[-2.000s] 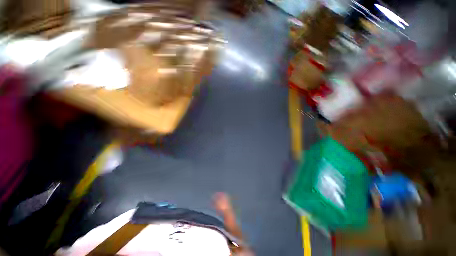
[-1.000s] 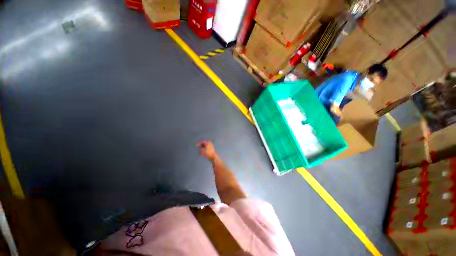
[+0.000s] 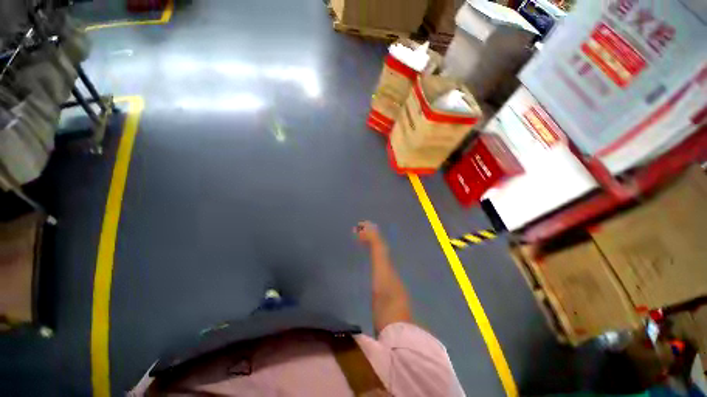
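My right hand (image 3: 366, 231) is in front of me over the grey floor, at the end of my bare forearm. It is small and blurred, and I see nothing held in it. Its fingers look curled, but I cannot tell how far they are closed. My left hand is not in view. Nearest in front of me are my dark apron (image 3: 263, 329) and pink shirt. Two brown cartons with red edges (image 3: 431, 128) stand ahead on the right, with white contents at their tops. A red box (image 3: 482, 167) is beside them.
Yellow lines (image 3: 113, 225) run along both sides of the grey floor. At the right are a large white printed box (image 3: 612, 70) and big brown cartons (image 3: 655, 240) on a pallet. At the left are a metal-framed rack (image 3: 85, 97) and a brown carton (image 3: 19, 267).
The view has moved along the aisle. The green crate and the person in blue have left the main view; the red-edged cartons are nearer. My right arm remains stretched forward.
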